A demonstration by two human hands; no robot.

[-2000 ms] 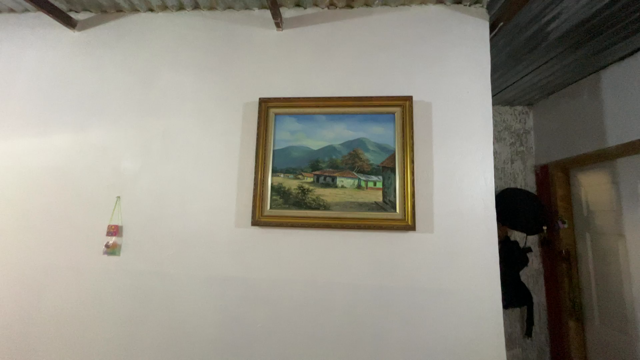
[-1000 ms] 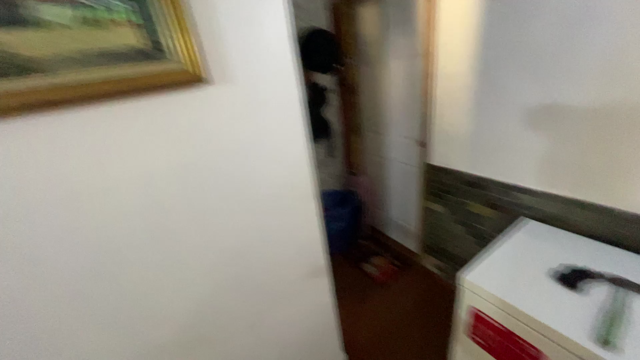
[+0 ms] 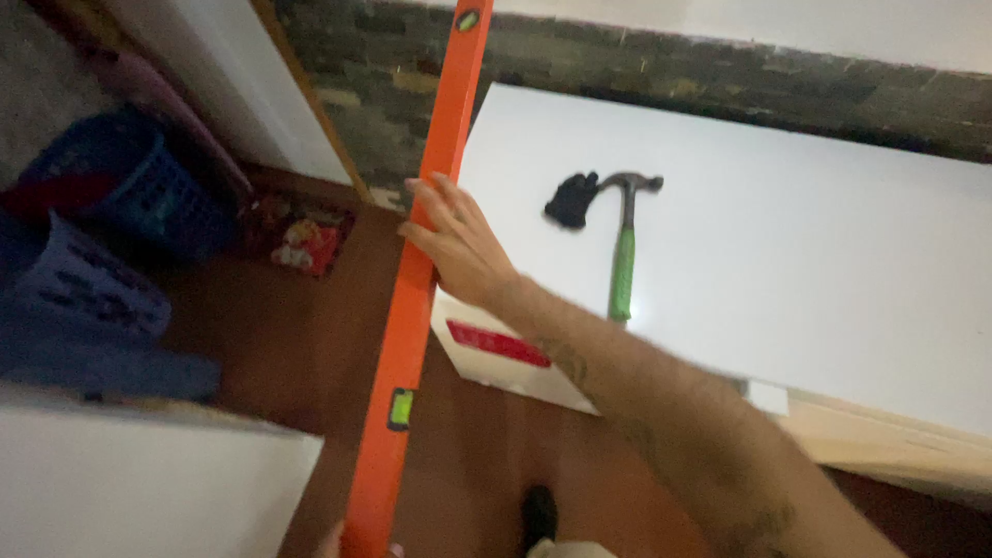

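Observation:
An orange spirit level with green vials runs upright through the view, tilted a little. My right hand grips its middle, fingers wrapped over the far edge. At the bottom edge of the view, my left hand holds the level's lower end; only bits of its fingers show. A claw hammer with a green handle lies on the white top of a cabinet or appliance, right of the level. Beside the hammer's claw lies a small black item, perhaps a glove, too blurred to tell.
Blue plastic baskets and a lighter slatted basket stand at the left, near a patterned mat and a doorway. A white wall's edge juts in at lower left. Dark stone-like tiles line the wall behind the white top.
The view has swung down and right from the framed painting. The orange level and both my hands have come into view; the hammer on the white top now shows clearly.

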